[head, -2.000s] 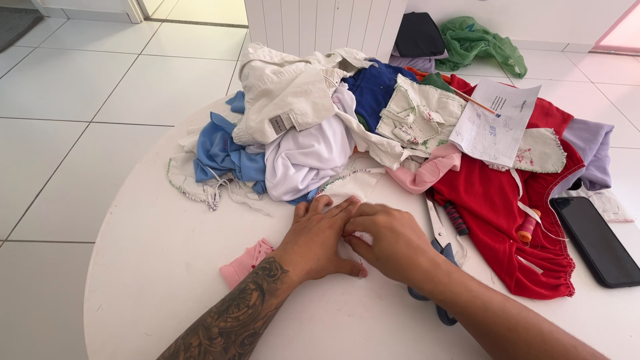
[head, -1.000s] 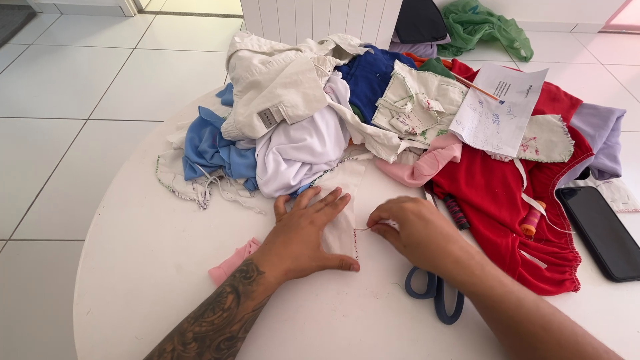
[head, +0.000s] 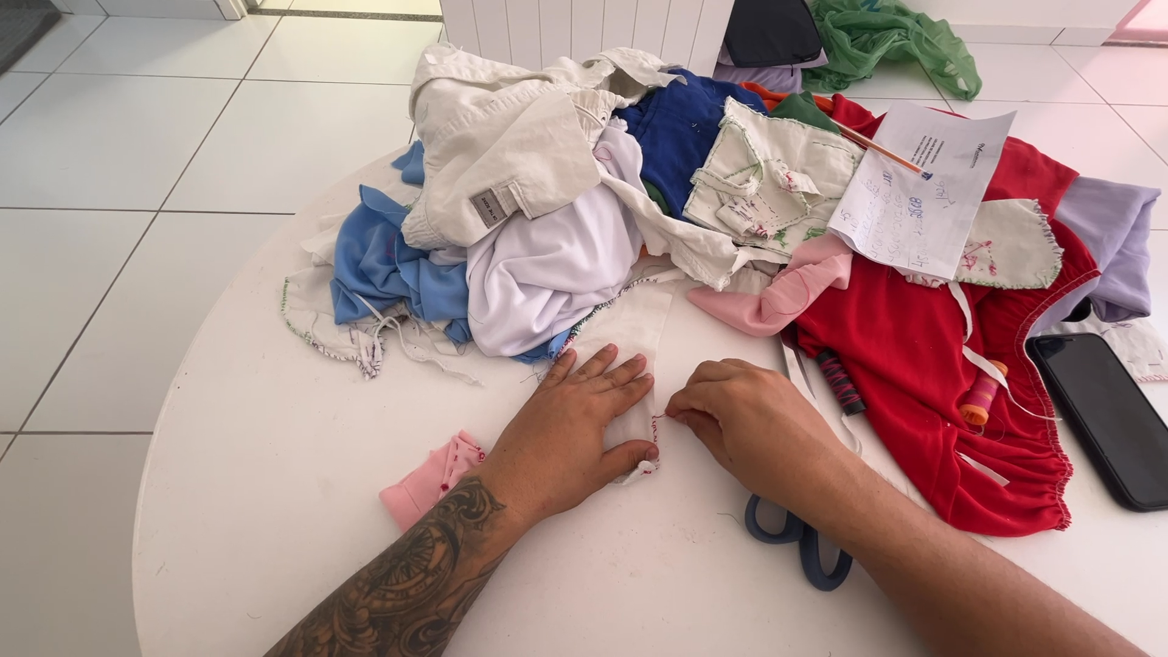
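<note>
A piece of thin white fabric (head: 628, 330) lies on the round white table, with red stitches along its right edge. My left hand (head: 570, 433) rests flat on this fabric, fingers spread and thumb near its lower corner. Just right of the edge, my right hand (head: 753, 424) pinches thumb and forefinger together at the red thread (head: 659, 417); whether a needle is between them is too small to tell. Scissors with dark blue handles (head: 810, 538) lie partly under my right wrist. A folded pink cloth (head: 429, 484) is beside my left forearm.
Behind my hands is a heap of garments, including a beige one (head: 511, 137) and red fabric (head: 949, 401). A paper with writing (head: 922, 192) and a pencil (head: 881, 149) lie on top. Thread spools (head: 839, 381), (head: 984, 392) and a black phone (head: 1104, 420) are at the right.
Two seconds ago my hands were together over the fabric. They have since moved apart, and my left hand now lies flat with the stitched edge showing between them.
</note>
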